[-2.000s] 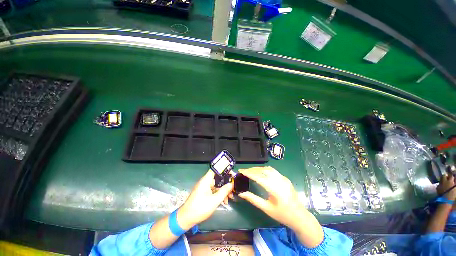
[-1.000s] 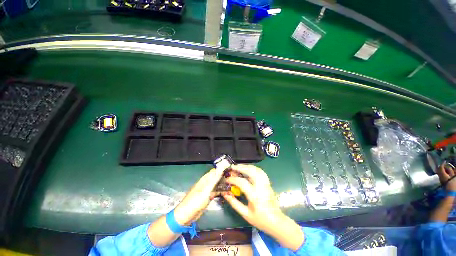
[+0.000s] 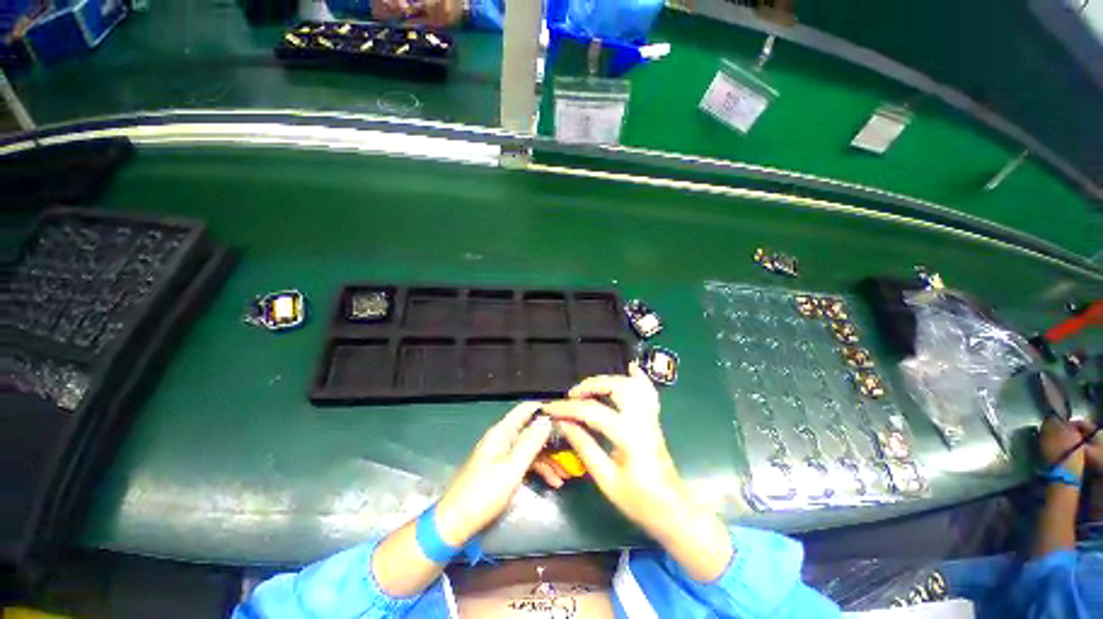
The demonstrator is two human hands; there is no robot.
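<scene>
My left hand (image 3: 490,466) and my right hand (image 3: 623,447) meet just below the black foam tray (image 3: 460,346), at its right part. The fingertips of both hands close around a small device unit, which is almost wholly hidden by the fingers. A yellow-orange tool (image 3: 566,462) shows between the hands, below the right fingers. Which hand bears the tool is hard to tell. The tray has one dark unit (image 3: 368,305) in its top left pocket. Two device units (image 3: 644,319) lie beside its right end, and another (image 3: 283,310) lies to its left.
A clear blister tray (image 3: 786,399) with gold-brown parts lies right of the foam tray. A crumpled clear bag (image 3: 968,369) is farther right, near another person's hand (image 3: 1064,447). Stacked black parts trays (image 3: 157,314) stand at left. A metal rail (image 3: 363,136) runs behind.
The device unit seen above my left fingers is now covered by the fingers. The dark piece at my right fingertips no longer shows. The yellow-orange tool has come into view. Another person's hand appears behind the rail.
</scene>
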